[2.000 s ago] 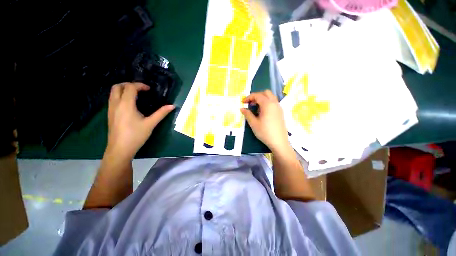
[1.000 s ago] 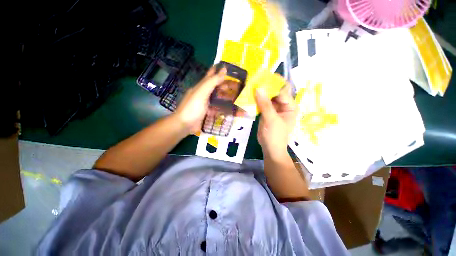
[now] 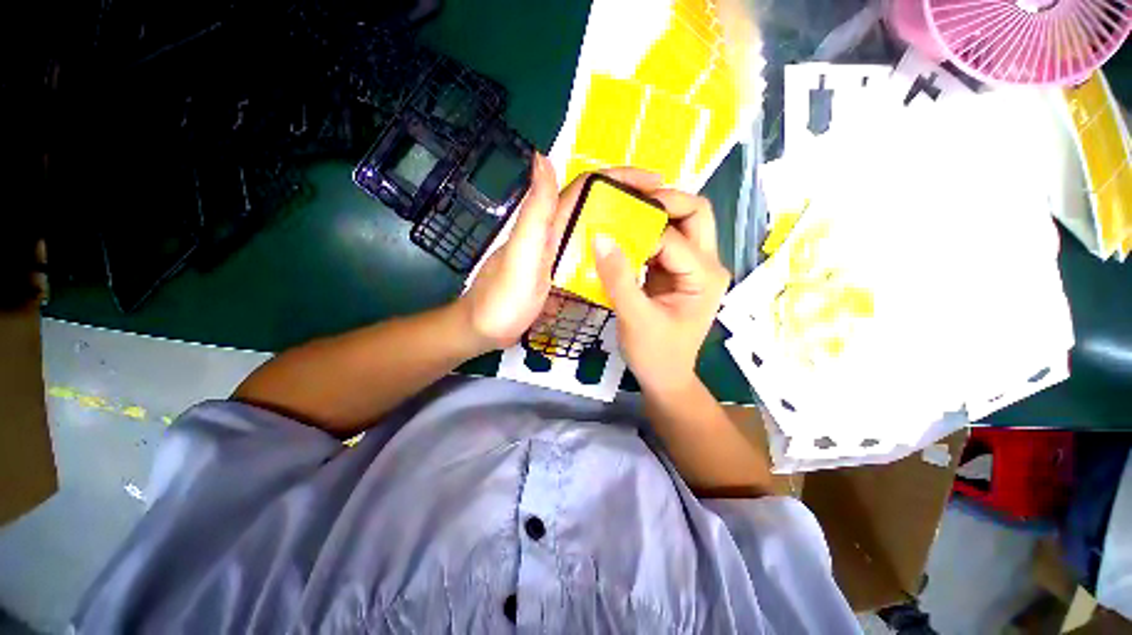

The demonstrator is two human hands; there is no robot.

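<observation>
A black faceplate (image 3: 569, 325) is held between my hands above the sticker sheets, its keypad grid toward me. A yellow sticker (image 3: 617, 236) covers its window end inside the black rim. My left hand (image 3: 515, 270) holds the faceplate along its left edge. My right hand (image 3: 674, 275) holds its right side, with the thumb lying on the yellow sticker. The white sticker sheet (image 3: 638, 130) with yellow rectangles lies under and beyond the hands; part of it is hidden by them.
Loose black faceplates (image 3: 459, 230) lie left of my hands, beside a dark pile (image 3: 186, 161). White backing sheets (image 3: 931, 273) with yellow scraps (image 3: 826, 298) lie at right. A pink fan (image 3: 1028, 37) stands at the far right. A cardboard box (image 3: 888, 527) is below the near edge.
From empty and apart, my hands came together on a faceplate. The yellow sticker, held in my right hand a second ago, now lies over the window end. The view has shifted.
</observation>
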